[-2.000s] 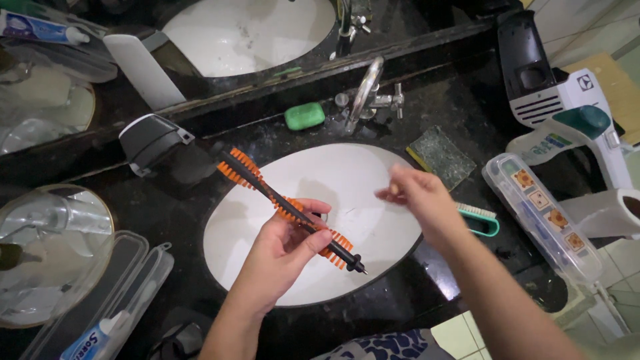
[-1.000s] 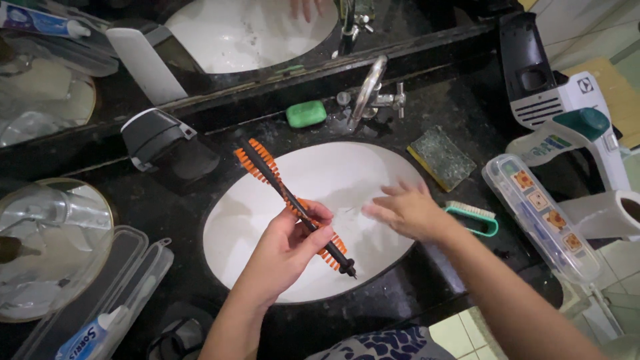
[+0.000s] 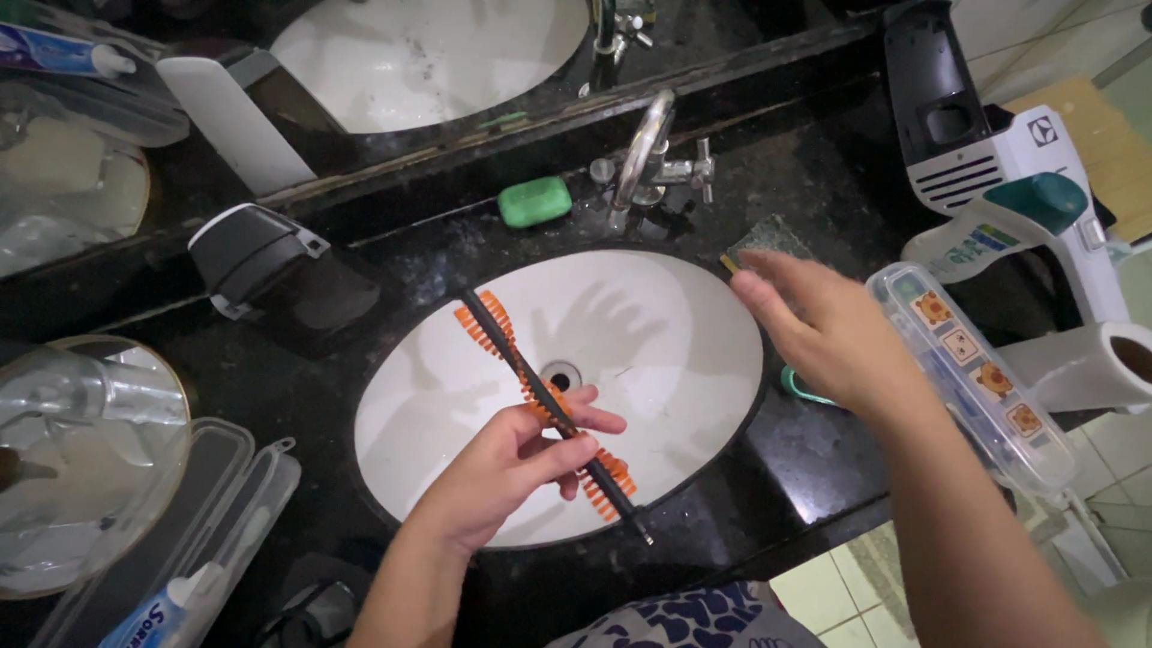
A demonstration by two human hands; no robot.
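Observation:
My left hand [image 3: 540, 450] pinches a black vacuum brush roll with orange bristles [image 3: 522, 367] near its lower half and holds it slanted over the white oval sink basin [image 3: 684, 360]. Past the basin's right edge, my right hand [image 3: 810, 324] is raised with its fingers apart and holds nothing. It partly covers a sponge [image 3: 765, 243] on the counter. Below it, a green-handled brush [image 3: 805, 387] is mostly hidden. Behind the basin stands a chrome faucet [image 3: 644, 153], and a green bar of soap [image 3: 535, 202] lies to its left.
A dark plastic container [image 3: 279, 261] sits left of the basin. On the left are a glass tray [image 3: 90, 468] and an open clear case [image 3: 216, 504] with a toothpaste tube. To the right are a white vacuum body [image 3: 990, 171], a bottle [image 3: 999, 225], a clear patterned case [image 3: 976, 378] and a paper roll [image 3: 1080, 364].
My right hand has moved from over the basin to the right, near the sponge. My left hand still holds the brush roll, now a little lower and closer to the basin's near edge.

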